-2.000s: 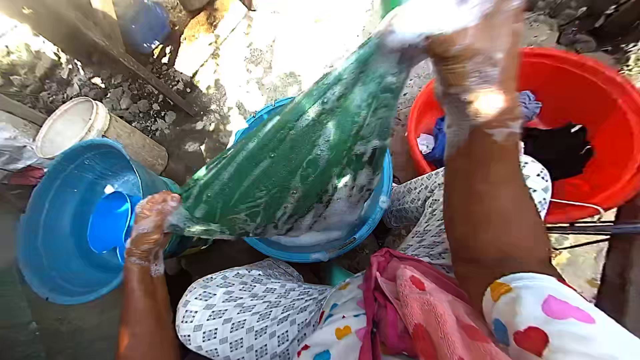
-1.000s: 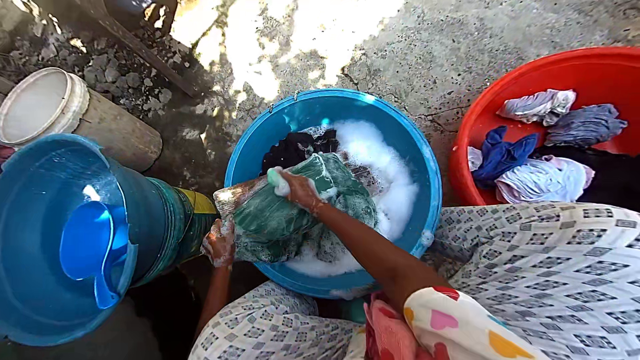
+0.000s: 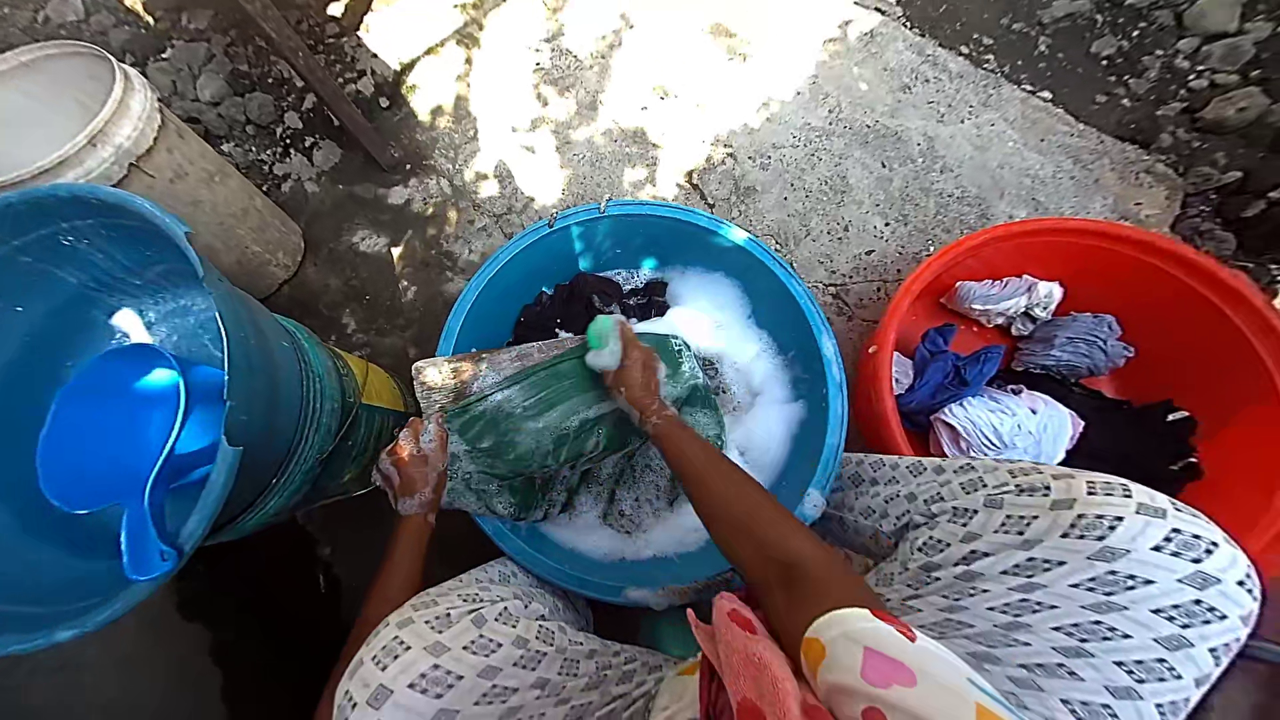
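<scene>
A soapy green cloth (image 3: 540, 425) lies over a wooden board (image 3: 480, 368) that slants across a blue basin (image 3: 825, 400) of suds. Its left end is gripped by my left hand (image 3: 415, 465) at the basin's left rim. My right hand (image 3: 635, 375) holds a green-and-white soap bar or scrubber (image 3: 604, 343) against the upper part of the cloth. White foam (image 3: 745, 370) floats in the right half of the basin, and dark wet cloth (image 3: 590, 302) lies behind the board. The fingertips of my left hand are partly hidden.
A blue bucket (image 3: 255, 400) with a blue dipper (image 3: 115, 425) inside stands at left, beside a whitish pail (image 3: 215, 205) lying tilted. A red basin (image 3: 1090, 235) at right holds several garments (image 3: 1005, 425). My knees flank the blue basin. Behind lie concrete (image 3: 900, 150) and rubble.
Two seconds ago the green cloth was stretched in the air between both hands; now it lies on the board. Since one second ago both hands have stayed at the cloth.
</scene>
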